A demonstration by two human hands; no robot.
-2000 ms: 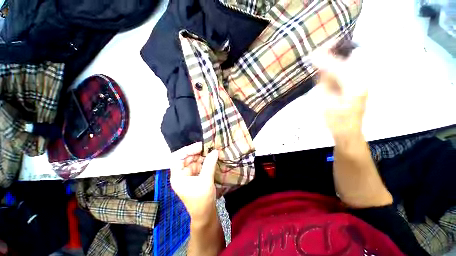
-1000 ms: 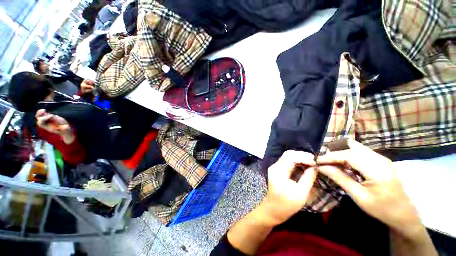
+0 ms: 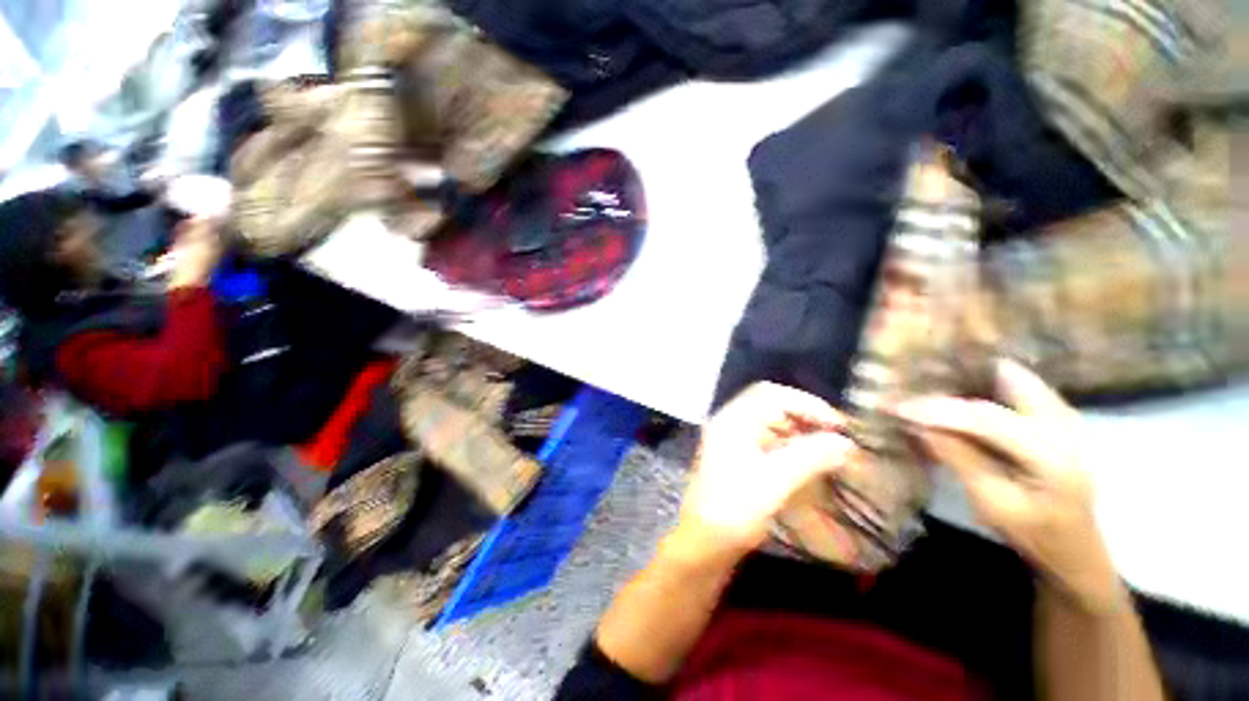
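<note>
The dark jacket [image 3: 808, 260] with its beige check lining [image 3: 1109, 295] lies on the white table. My left hand [image 3: 767, 473] pinches the near end of the check placket [image 3: 918, 295] between thumb and fingers. My right hand [image 3: 1014, 473] is just right of it, thumb and fingertips close together beside the placket. The view is blurred, and I cannot tell whether a needle, thread or snips are in the right fingers. No button on the placket can be made out.
The red plaid tray [image 3: 603, 240] with small items lies left of the jacket on the white table [image 3: 692, 206]. Other check garments [image 3: 473, 110] lie beyond it. A blue crate [image 3: 548, 507] stands below the table edge. Another person in red sleeves [image 3: 151, 349] is at the far left.
The view first swung left, and my right hand came from the far right to the placket. Since the last earlier frame, my right hand has moved slightly away from my left. The other person's arm has risen.
</note>
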